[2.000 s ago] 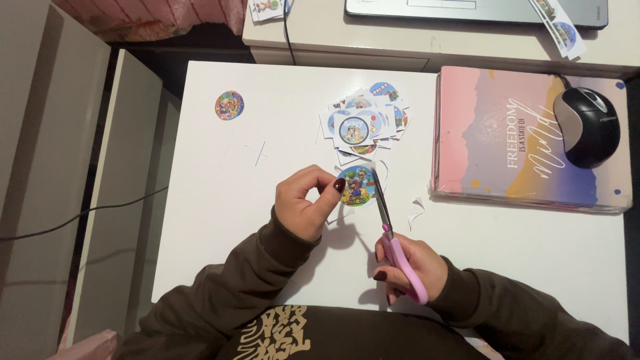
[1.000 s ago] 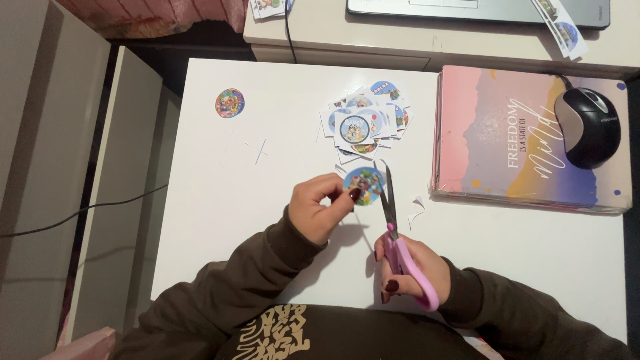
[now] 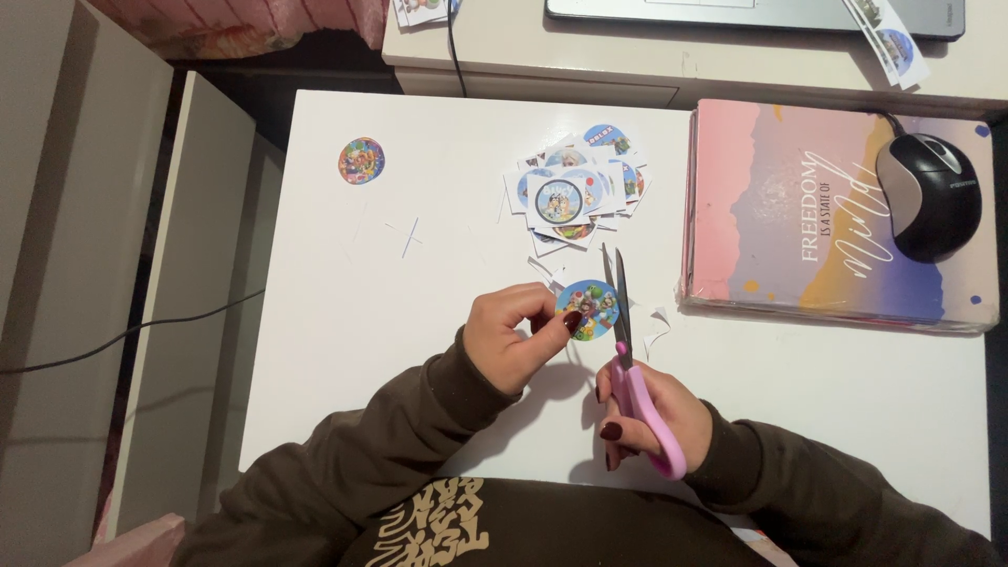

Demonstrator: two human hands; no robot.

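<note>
Between thumb and fingers, my left hand (image 3: 516, 335) holds a round printed paper cutout (image 3: 592, 303) with cartoon figures on blue. My right hand (image 3: 657, 413) grips scissors by their pink handles (image 3: 660, 437); the slightly parted blades (image 3: 620, 295) lie at the cutout's right edge. Beyond the hands is a loose pile of printed paper squares with round pictures (image 3: 557, 201). Curled paper scraps (image 3: 657, 327) lie right of the blades, and others are partly hidden behind the cutout. Another round cutout (image 3: 361, 161) rests alone at the upper left of the white tabletop (image 3: 331, 315).
A thick binder or book (image 3: 772, 213) with a printed cover lies on the right, a black and grey computer mouse (image 3: 929, 197) on top. Thin paper slivers (image 3: 409, 238) are left of the pile. Behind stand a laptop edge (image 3: 756, 20) and paper strips (image 3: 894, 51). A cable (image 3: 157, 321) hangs at left.
The round cutout has turned in my left hand, with its figures now showing beside my thumb. The scissors remain at its right side, their blades a little apart.
</note>
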